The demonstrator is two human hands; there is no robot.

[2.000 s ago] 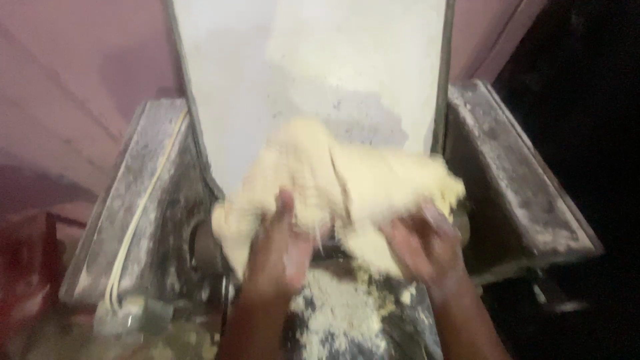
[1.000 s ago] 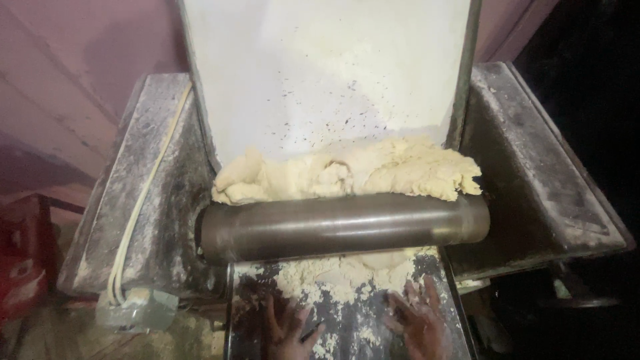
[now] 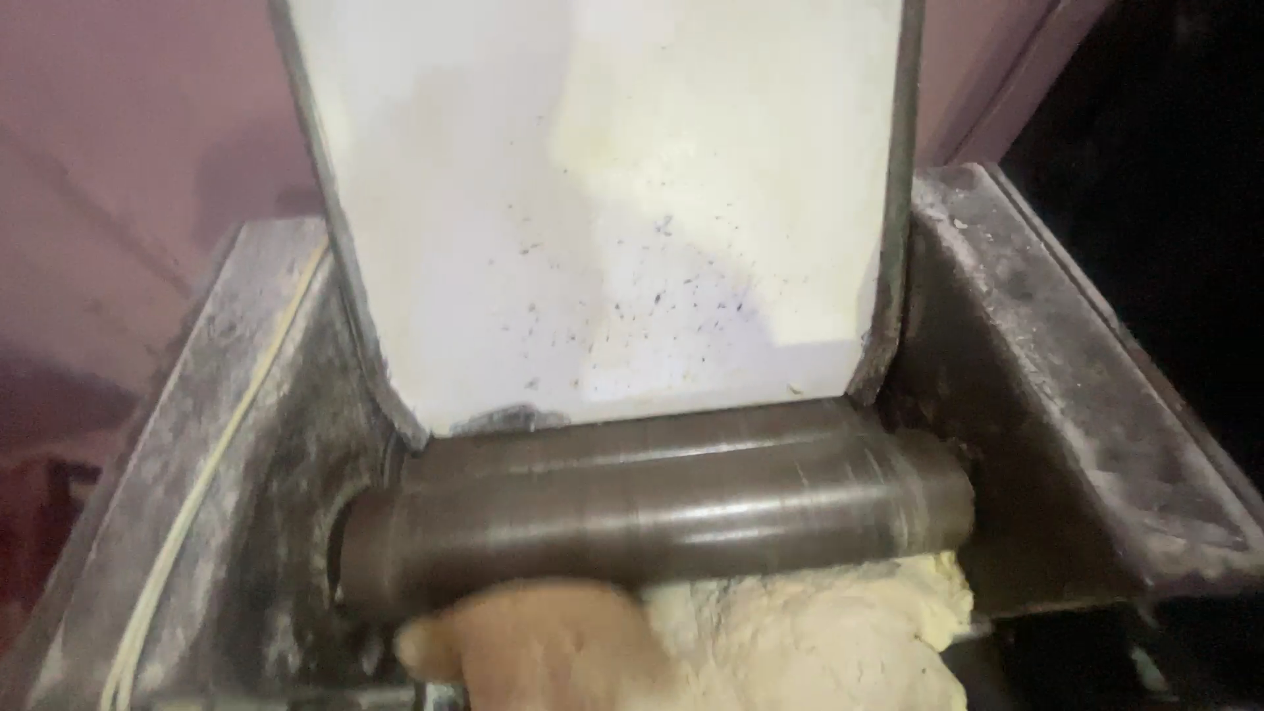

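Note:
Pale yellow dough (image 3: 820, 632) hangs or lies directly below the front metal roller (image 3: 642, 533), toward the bottom edge of the head view. My left hand (image 3: 553, 642), judged by its place, is blurred against the dough's left side, just under the roller. Its fingers are not clear, so its grip on the dough cannot be told. My right hand is out of view. Behind the front roller lies a second metal roller (image 3: 632, 439), with no dough on top of the pair.
A white sloping panel (image 3: 612, 217) with dark specks rises behind the rollers. Worn, whitish-smeared machine sides stand at left (image 3: 197, 395) and right (image 3: 1066, 365). A pale cable (image 3: 222, 444) runs down the left one.
The dough that lay on top behind the front roller a second ago is now below it. My left hand has moved up against the dough; my right hand has left the view.

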